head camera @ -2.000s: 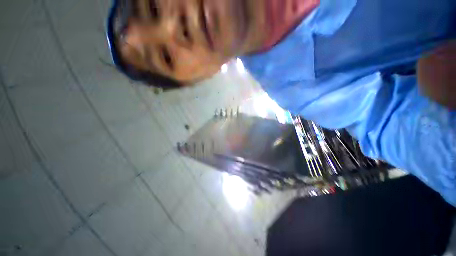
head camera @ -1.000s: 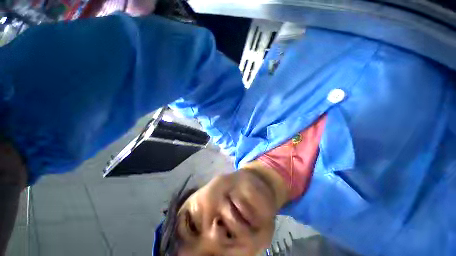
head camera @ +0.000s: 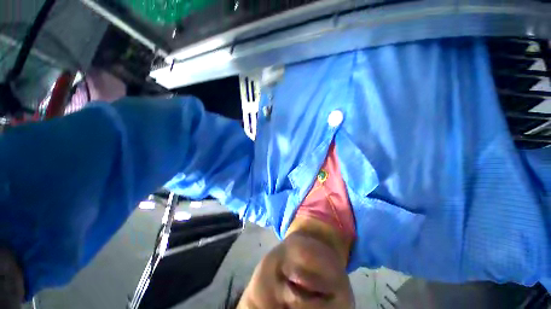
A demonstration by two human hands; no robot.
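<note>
The view is upside down and faces a person in a blue smock. A long silver rail crosses the top in front of the smock. Part of a green sheet, possibly a circuit board, shows at the top edge. A pale slotted plate stands in a dark gap beside the smock. One blue sleeve reaches to the left edge, where a dark, blurred bit of skin is cut off. I cannot tell whose it is. No hand shows that I can make out as mine.
A dark panel with a metal-edged frame is at the lower left. Dark shelf-like bars stand at the right edge. A red thing and dark cables are at the upper left. The grey ceiling shows at the bottom.
The view has swung from mostly ceiling to the smock and rail. Since one second ago, the face has sunk towards the bottom edge, and the green sheet and right-hand bars have come into view.
</note>
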